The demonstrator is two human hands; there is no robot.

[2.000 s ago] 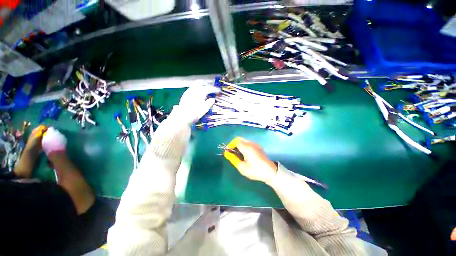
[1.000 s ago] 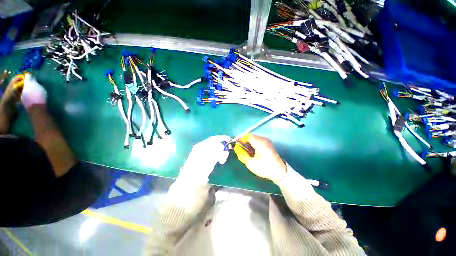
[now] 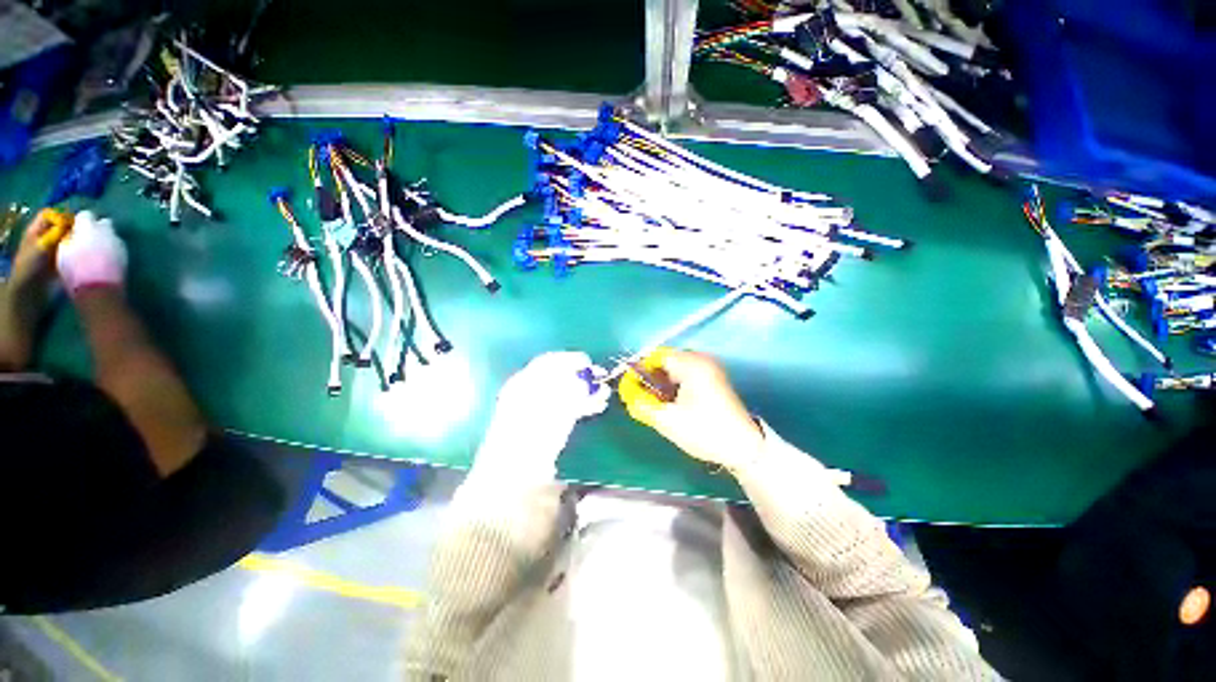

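My left hand (image 3: 544, 400), in a white glove, is shut on a small blue connector (image 3: 588, 380) just in front of me, above the green mat. My right hand (image 3: 691, 406), with yellow on its fingertips, meets it and pinches the loose wire ends beside the connector. A white-sleeved cable (image 3: 694, 320) runs from between the hands up and right to the edge of the harness pile (image 3: 694, 220). The exact grip on the wires is too small to tell. Another white cable end with a dark tip (image 3: 858, 481) shows beyond my right wrist.
Branched harnesses (image 3: 380, 240) lie left of centre, a tangled heap (image 3: 187, 127) further left. More harnesses lie at the right (image 3: 1180, 273) and on the shelf (image 3: 880, 67). A metal rail (image 3: 440, 103) and post (image 3: 670, 60) stand behind. A blue bin (image 3: 1134, 93) is upper right. Another person's arms (image 3: 120, 333) reach in left.
My left hand has come back from the pile to my right hand, bringing a harness with a blue connector. Since one second ago the hands have barely moved; the view has shifted slightly.
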